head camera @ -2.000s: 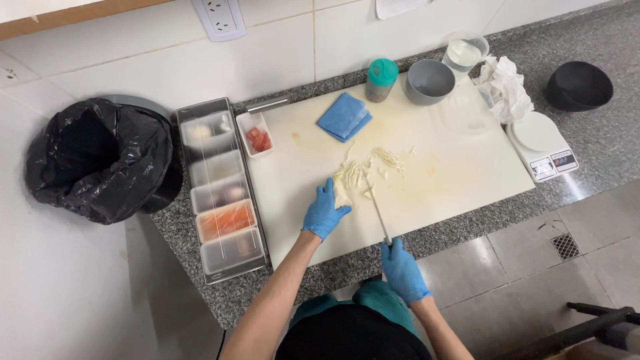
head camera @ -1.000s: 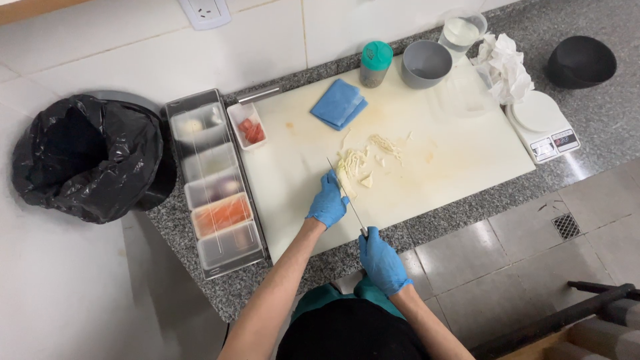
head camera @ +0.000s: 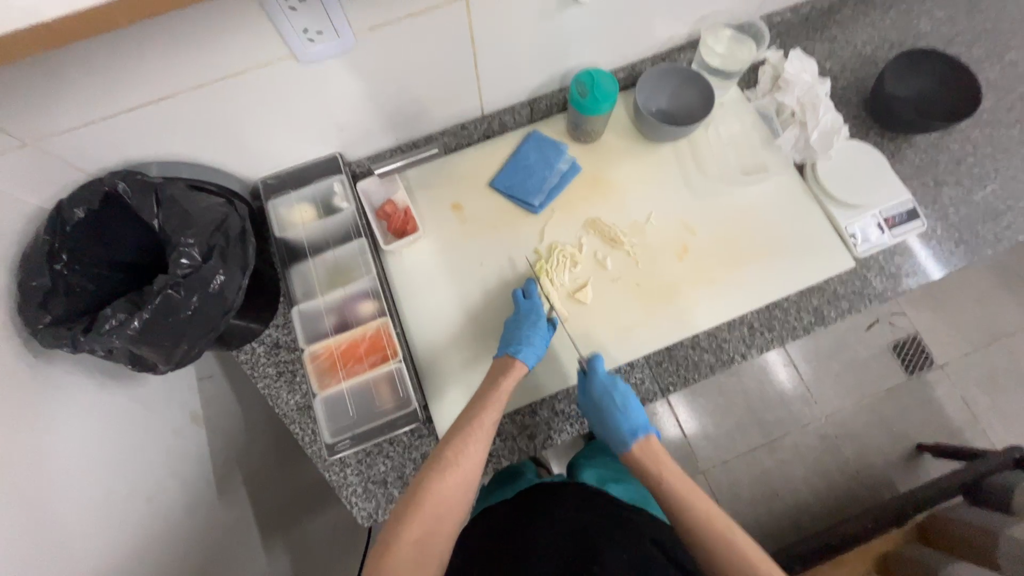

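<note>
My right hand (head camera: 614, 404), in a blue glove, is closed around the handle of a kitchen knife (head camera: 565, 326). The blade points up and to the left, its edge along a pale piece of what looks like cabbage. My left hand (head camera: 527, 326), also gloved in blue, lies just left of the blade with its fingers at that piece; how firmly they hold it cannot be told. Shredded cabbage (head camera: 562, 262) is heaped beyond the blade, and a looser pile of shreds (head camera: 611, 235) lies farther up the white cutting board (head camera: 720, 264). A folded blue cloth (head camera: 535, 171) rests above them.
Left of the board stand a tray of lidded containers (head camera: 334, 276) and a small container of red pieces (head camera: 390, 212). A bin with a black bag (head camera: 144, 264) is beyond. Behind are a green-lidded shaker (head camera: 592, 104) and grey bowl (head camera: 674, 102); rightward, a kitchen scale (head camera: 864, 192) and black bowl (head camera: 924, 90).
Two seconds ago the knife stood more upright, a little right of my left hand; now its blade slants beside my left fingers. My right hand still grips it.
</note>
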